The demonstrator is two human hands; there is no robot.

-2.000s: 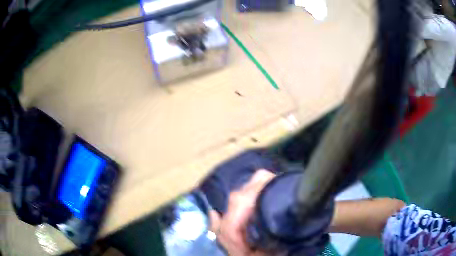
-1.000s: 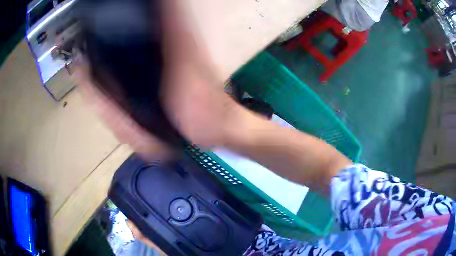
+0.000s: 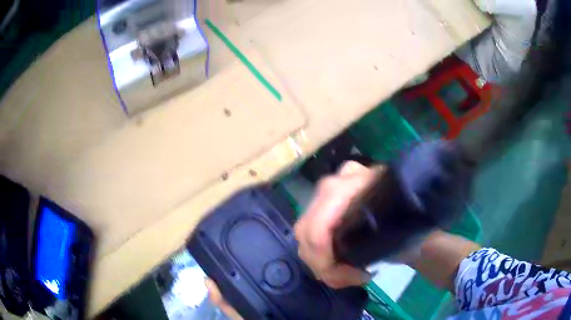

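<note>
A black speaker housing [image 3: 247, 250] lies tilted at the bench's near edge, its face with the raised oval loop and small circle turned up. My left hand [image 3: 220, 300] shows only as fingers at the housing's lower left edge, holding it; the rest is hidden beneath. My right hand [image 3: 332, 225] is closed around the black electric screwdriver [image 3: 401, 200], over the housing's right part. The screwdriver is blurred, its rear end towards the camera. Its tip is hidden behind the hand, so contact with the housing cannot be told.
The silver-white screw feeder [image 3: 156, 56] stands on the cardboard-covered bench [image 3: 125, 162], left of a green strip [image 3: 244, 60]. A device with a blue screen [image 3: 59, 253] lies at the left. A green crate [image 3: 391, 128] is beside my lap, and a red stool [image 3: 454, 94] stands beyond.
My right hand and the screwdriver have moved from near the feeder to above the housing's right side. The camera view has shifted, so the feeder and housing appear farther right.
</note>
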